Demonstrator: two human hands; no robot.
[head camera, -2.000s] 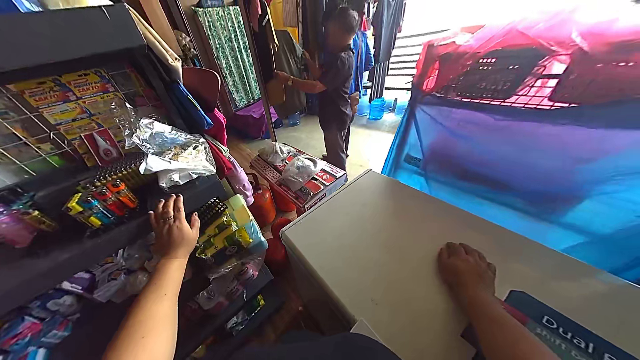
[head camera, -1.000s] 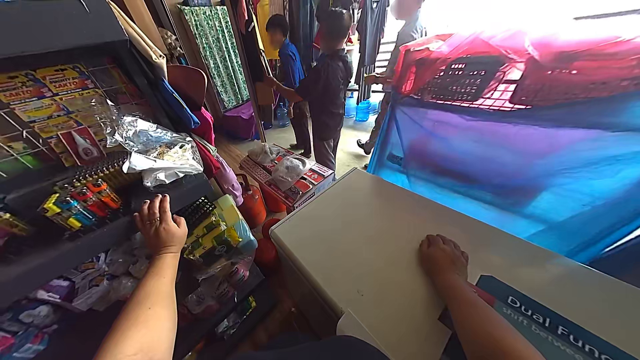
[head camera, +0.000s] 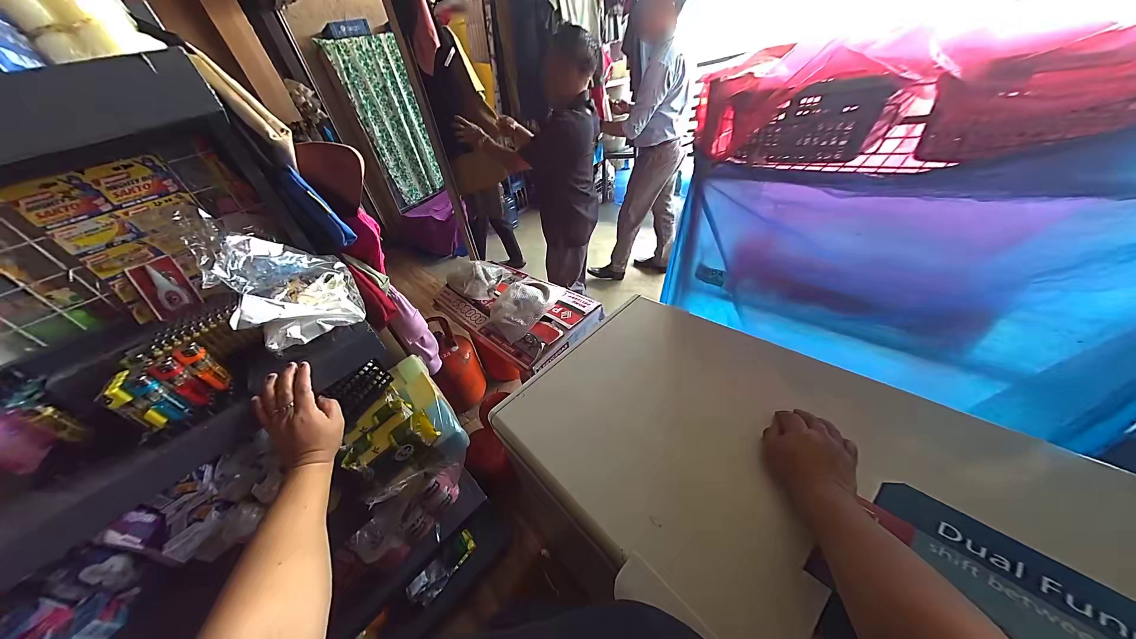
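My left hand (head camera: 298, 419), with a ring on it, rests on the edge of a black display rack (head camera: 204, 444). Its fingers are a little apart and hold nothing. Left of it several lighters (head camera: 173, 386) stand in a row, and a clear plastic bag with a white part (head camera: 306, 297) lies just above. Yellow-and-black packets (head camera: 395, 430) hang to its right. My right hand (head camera: 809, 457) lies on a cream tabletop (head camera: 657, 426), its fingers curled and their tips hard to see. A dark printed box or board (head camera: 1003, 559) is beside and partly under the right forearm.
Beyond the tabletop, blue mesh or sheeting (head camera: 870, 284) hangs below red covering and plastic crates (head camera: 808, 120). A flat printed carton (head camera: 532, 319) with plastic-wrapped items sits near red gas cylinders (head camera: 459, 368). Two people (head camera: 568, 177) (head camera: 652, 133) stand in the background, with another partly hidden.
The person in the dark shirt now has both hands raised. The person in the light shirt, partly cut off a second ago, shows more fully. My hands stay on the rack and tabletop.
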